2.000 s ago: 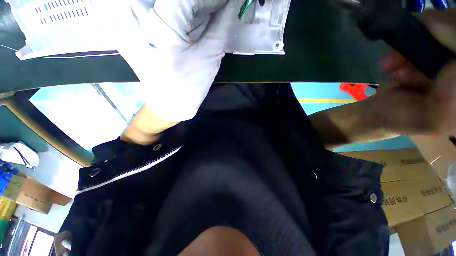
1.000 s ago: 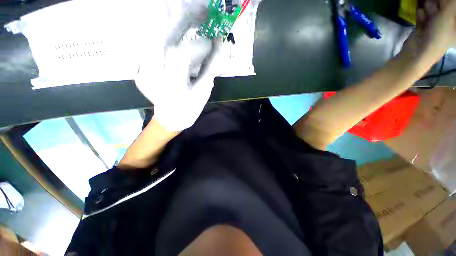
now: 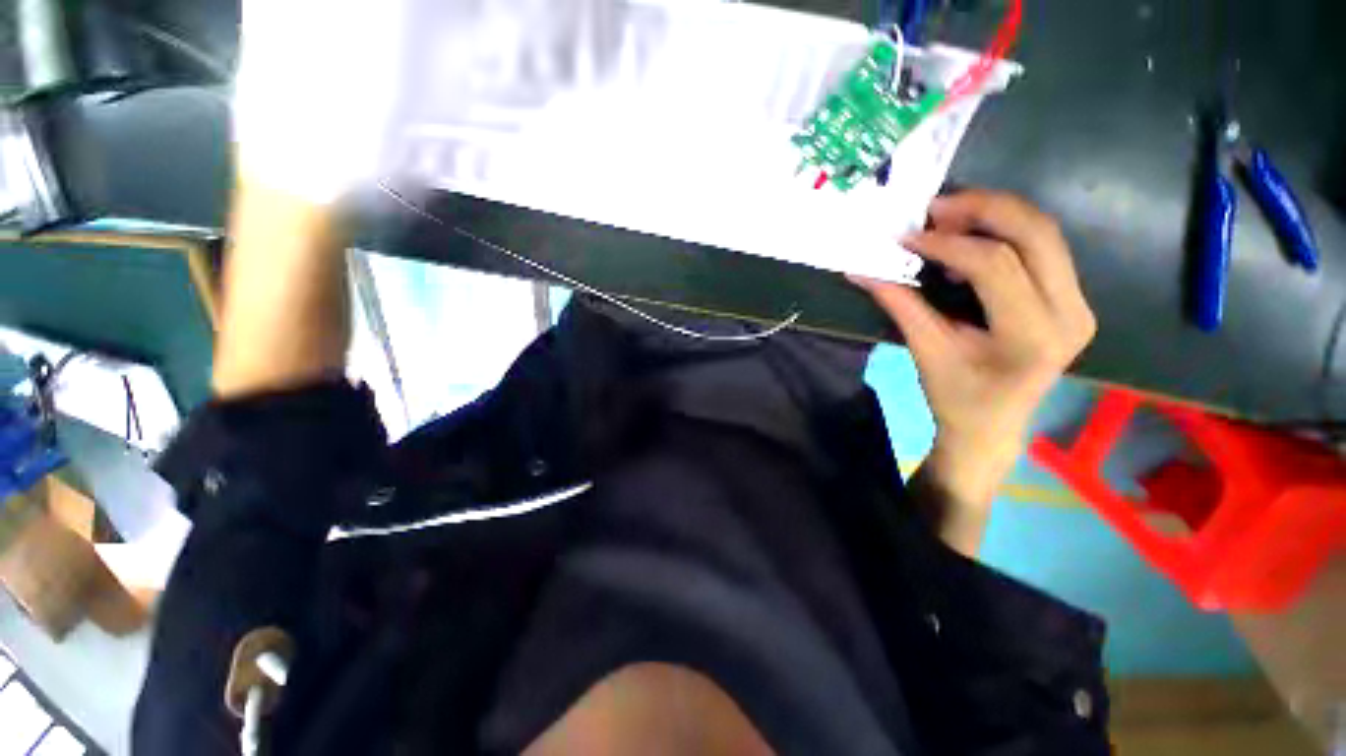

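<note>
A long white housing [image 3: 635, 141] lies on the dark bench near its front edge. A green circuit board [image 3: 856, 126] with red, white and dark wires sits over its right end. My right hand [image 3: 996, 288], bare, pinches the housing's front right corner between thumb and fingers. My left hand [image 3: 318, 104], in a white glove, is blurred at the housing's left end; its fingers cannot be made out. A thin silvery solder wire [image 3: 635, 307] runs from beside the glove and curves out past the bench's front edge.
Blue-handled cutters [image 3: 1247, 214] lie slightly open on the bench at the right. A red plastic stool [image 3: 1210, 502] stands below the bench at the right. A blurred greyish object [image 3: 45, 163] and strands are at the bench's far left. Cartons are at the lower right.
My right hand has come from the far right, where it held a black-handled tool earlier, to the housing's corner. My gloved left hand has moved left, away from the board. The view has shifted.
</note>
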